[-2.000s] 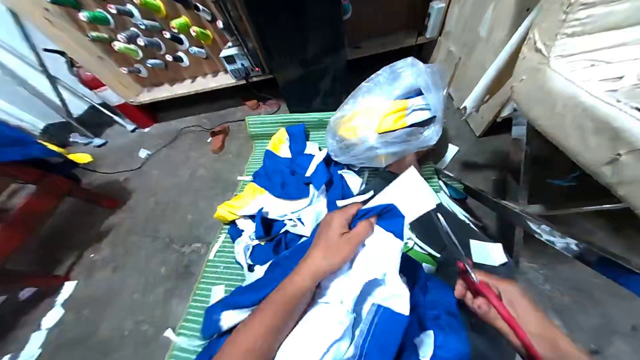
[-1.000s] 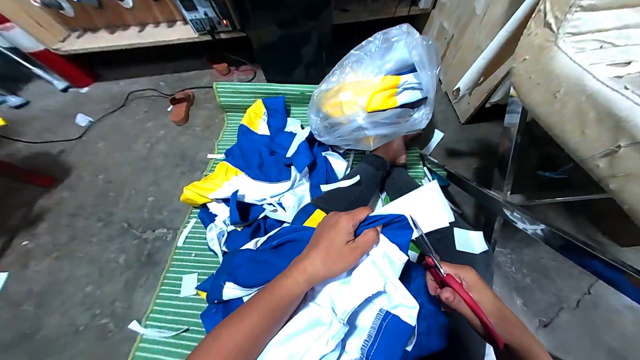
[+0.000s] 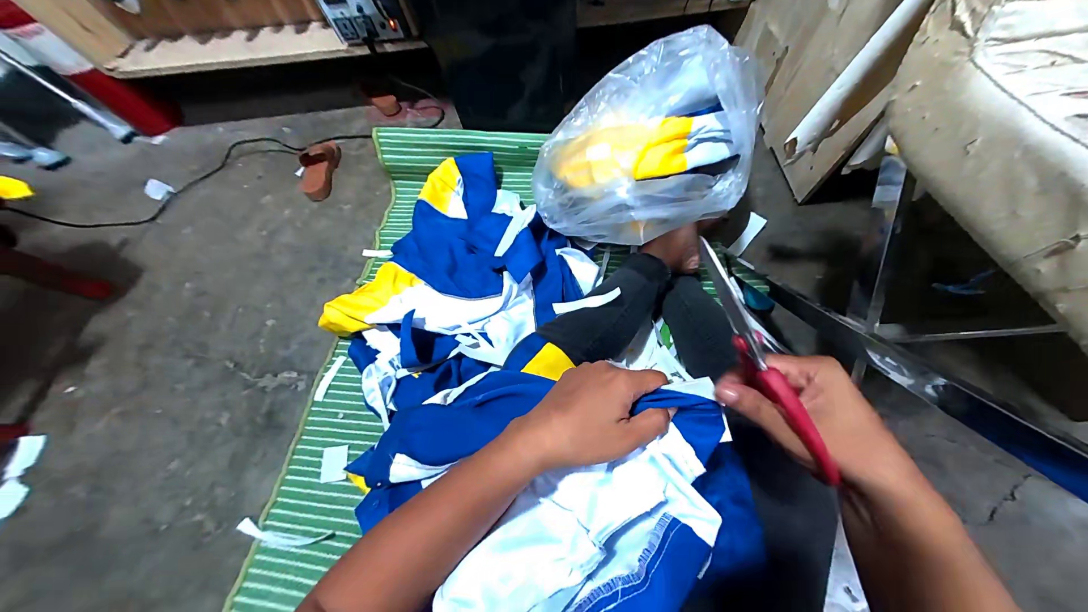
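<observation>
Blue and white fabric (image 3: 586, 518) with yellow parts lies across my lap. My left hand (image 3: 603, 412) pinches its blue edge, where a white strip shows beside the fingertips. To the right, my right hand (image 3: 807, 408) holds red-handled scissors (image 3: 786, 399), blades pointing up and away, just beside the fabric edge. Whether the blades are parted is hard to tell. More blue, white and yellow garments (image 3: 476, 263) are heaped left of my legs. A clear plastic bag (image 3: 646, 144) holding yellow, white and blue cloth stands beyond my feet.
A green striped mat (image 3: 297, 510) lies under the garments, with white scraps (image 3: 335, 463) on it. A black metal frame (image 3: 901, 365) and a worn padded seat (image 3: 1003, 161) stand at right. A brown sandal (image 3: 320, 170) and a black cable (image 3: 229, 153) lie on the floor.
The white piece that stood out by my left hand a second ago no longer shows there. The scissors have moved off the fabric edge and now point more upward.
</observation>
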